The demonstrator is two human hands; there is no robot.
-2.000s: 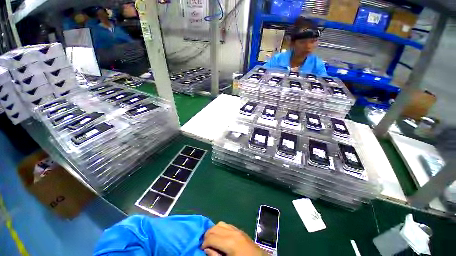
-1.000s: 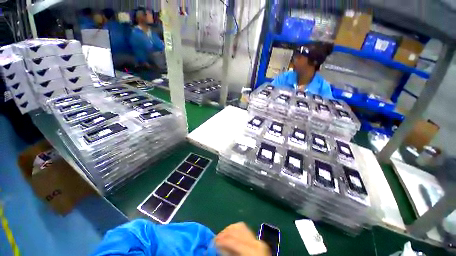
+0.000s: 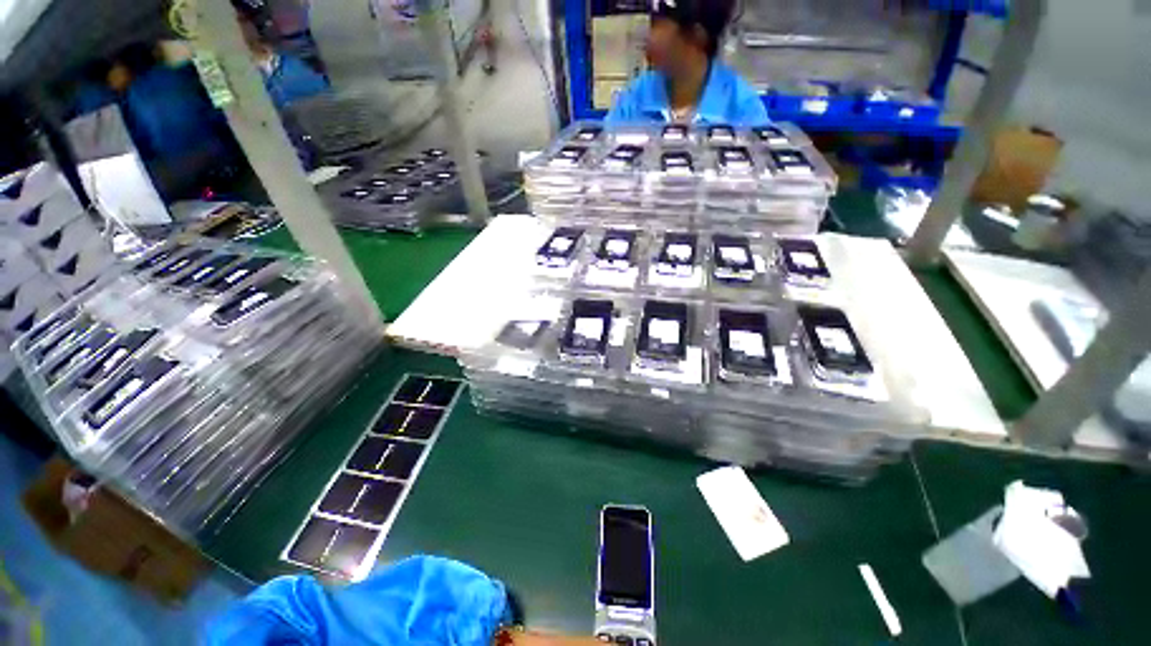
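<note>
A keypad phone point(image 3: 626, 568) lies face up on the green bench at the bottom centre, dark screen above, its keypad end cut by the frame edge. My left hand point(image 3: 549, 637) shows only as a sliver of skin at the bottom edge, beyond a blue sleeve, just left of the phone's lower end; its fingers are hidden. My right hand is out of the picture. A film sheet point(image 3: 372, 477) with several black films in a row lies to the left. A white card point(image 3: 742, 512) lies right of the phone.
Tray stacks with phones stand ahead point(image 3: 682, 423) and left point(image 3: 240, 379). At right are a white stick point(image 3: 880, 599), white container point(image 3: 969, 555), crumpled wiping paper point(image 3: 1043, 535) and blue pen point(image 3: 1069, 602). A carton point(image 3: 114, 536) is lower left; a person point(image 3: 688, 76) is opposite.
The camera view has shifted. My left hand, earlier visible beside the phone, is now mostly below the bottom edge. More of the phone shows than one second ago. The film sheet still lies on the bench.
</note>
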